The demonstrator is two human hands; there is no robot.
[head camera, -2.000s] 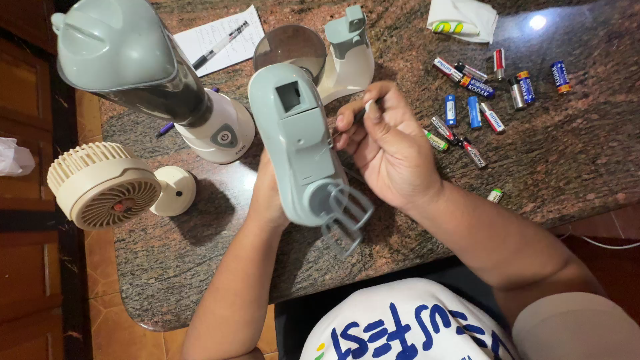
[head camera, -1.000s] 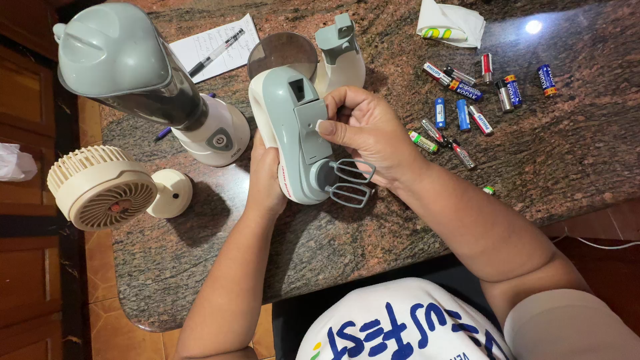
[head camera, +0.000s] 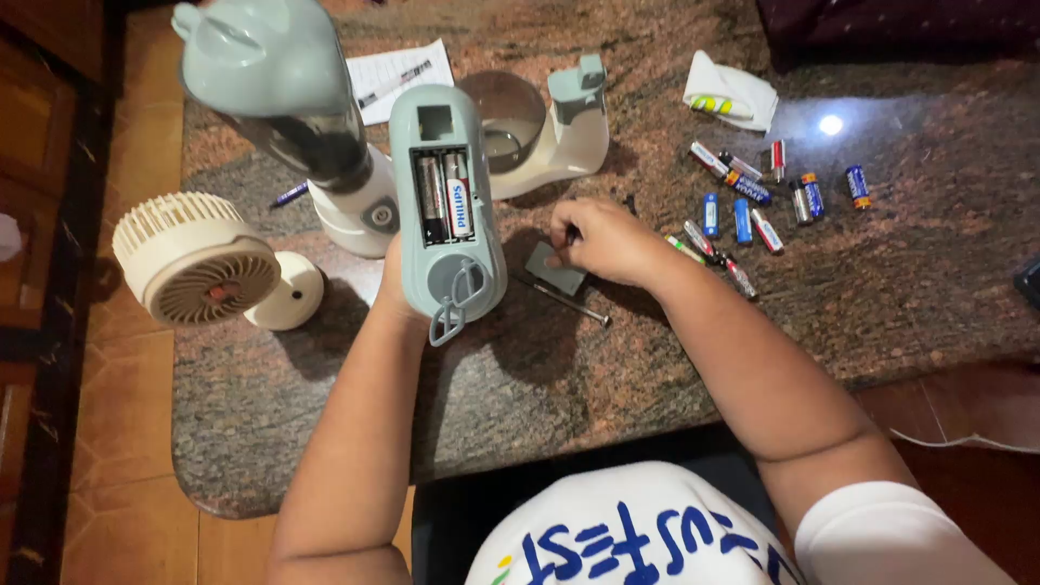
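Observation:
My left hand (head camera: 396, 284) holds a toy hand mixer (head camera: 487, 264) from behind, mostly hidden by it. The mixer's battery compartment is uncovered, and two batteries (head camera: 458, 195) lie side by side in it; two grey beaters (head camera: 457, 302) stick out at its lower end. On the counter to the right lies the grey-green battery cover (head camera: 561, 272), with the fingertips of my right hand (head camera: 601, 240) at its upper edge. Whether they grip it cannot be told. A thin metal rod (head camera: 569, 302), perhaps a screwdriver, lies just below the cover.
A toy blender (head camera: 353, 199) and a cream fan (head camera: 195, 260) stand left. Behind are the mixer stand (head camera: 561, 146), a dark bowl (head camera: 508, 106) and paper with a pen (head camera: 398, 81). Loose batteries (head camera: 742, 221) and a white cloth (head camera: 731, 89) lie right, on the granite counter (head camera: 341, 422).
The battery cover has come off the mixer and lies on the counter, exposing the batteries. My right hand has moved from the mixer down to the counter beside it.

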